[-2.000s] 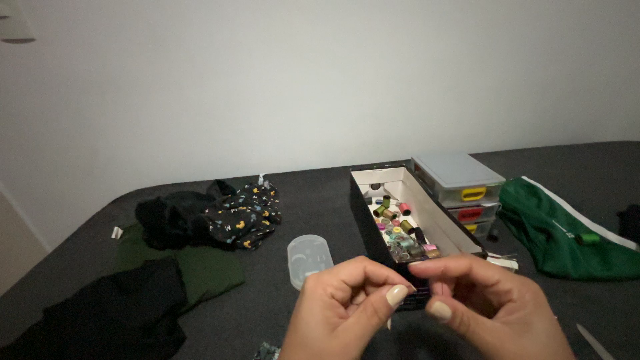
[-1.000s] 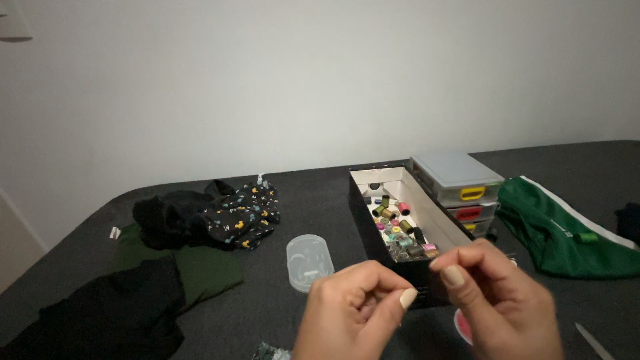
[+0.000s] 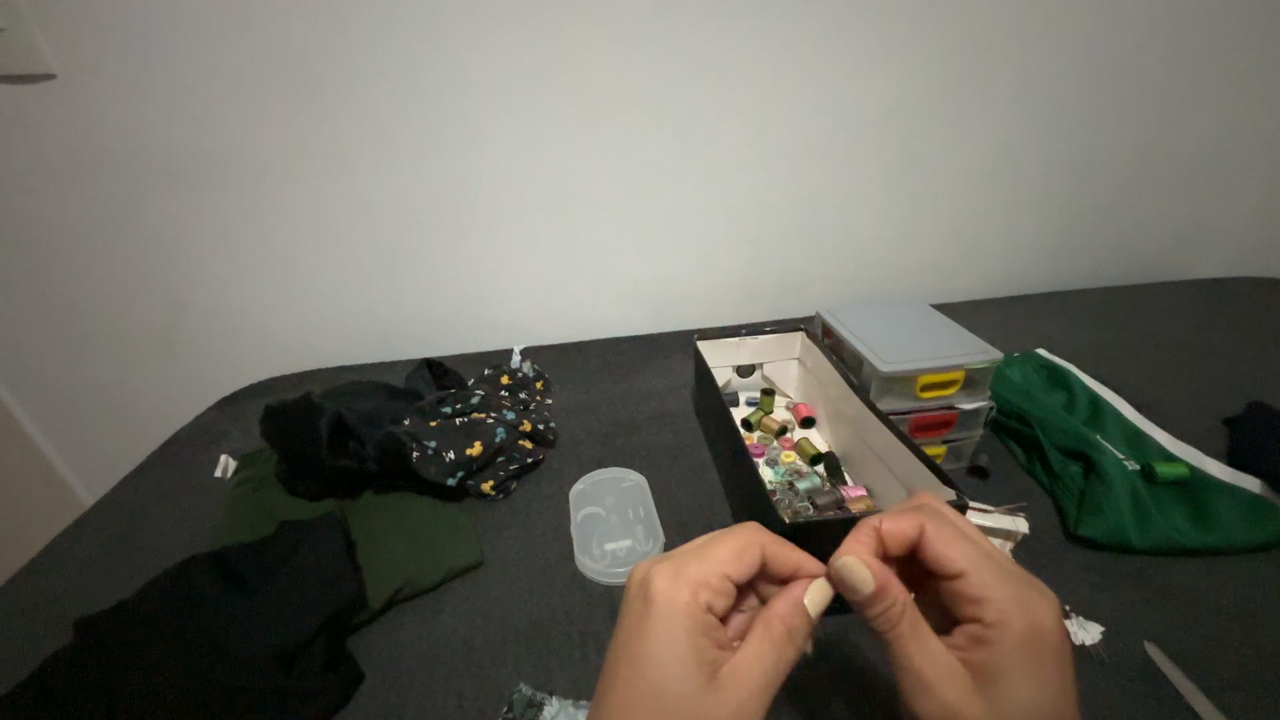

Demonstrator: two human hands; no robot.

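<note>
My left hand point(image 3: 730, 620) and my right hand point(image 3: 935, 610) meet at the fingertips, thumb against forefinger on each. Whatever is pinched between them is too small to tell. Just behind the hands stands an open black box point(image 3: 720, 440) with a white inside, holding many thread spools point(image 3: 808, 450). A clear plastic lid or case point(image 3: 617, 525) lies on the dark surface to the left of the box.
Clear drawers point(image 3: 910, 350) with coloured handles stand right of the box. Farther right lies green cloth point(image 3: 1110, 460) with a green spool point(image 3: 1166, 471) on it. A pointed metal blade point(image 3: 1182, 680) is at the lower right. Black point(image 3: 210, 620), dark green point(image 3: 425, 545) and patterned garments point(image 3: 485, 430) lie left.
My right hand was a little apart from the left one second ago; now their fingertips are together. A pink round thing seen below the right hand then is now out of sight.
</note>
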